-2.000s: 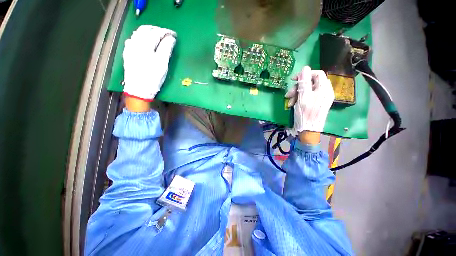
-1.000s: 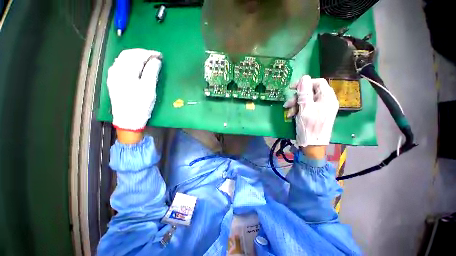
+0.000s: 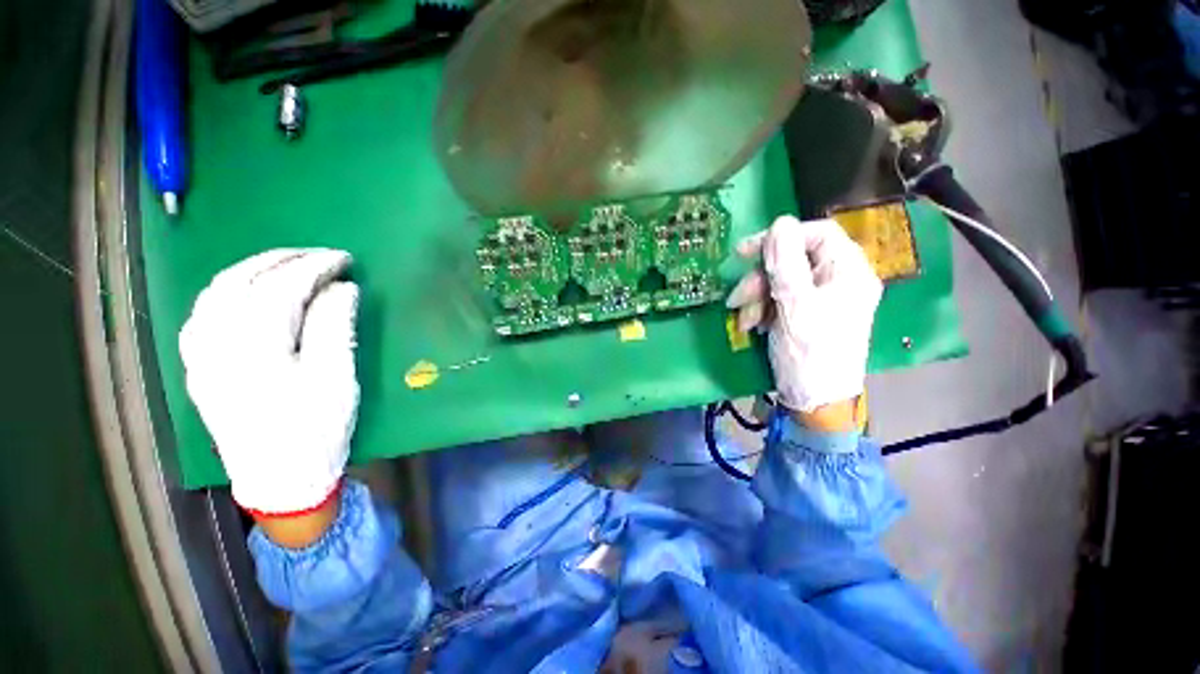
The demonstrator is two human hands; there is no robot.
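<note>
A green circuit board of three joined sections point(image 3: 605, 267) lies on the green mat. My right hand point(image 3: 816, 313), in a white glove, rests just right of the board with its fingers bent and slightly apart. I see nothing held in it. My left hand point(image 3: 274, 382), in a white glove with a red cuff edge, is on the mat's left side, away from the board. Its fingers are curled, with a dark gap between them; whether it holds anything is hidden. The soldering iron's green-banded handle end point(image 3: 1049, 320) sticks out right of the dark stand point(image 3: 842, 145).
A yellow sponge point(image 3: 879, 241) sits at the stand's near side. A round translucent hood point(image 3: 625, 99) hangs behind the board. A blue pen point(image 3: 161, 119) and a small metal cylinder point(image 3: 291, 111) lie at upper left. Yellow pieces point(image 3: 421, 374) lie near the board. The conveyor point(image 3: 40, 342) runs at left.
The view has shifted, so the mat and board appear lower and further left, with more of the back in sight. My hands show no clear change of hold.
</note>
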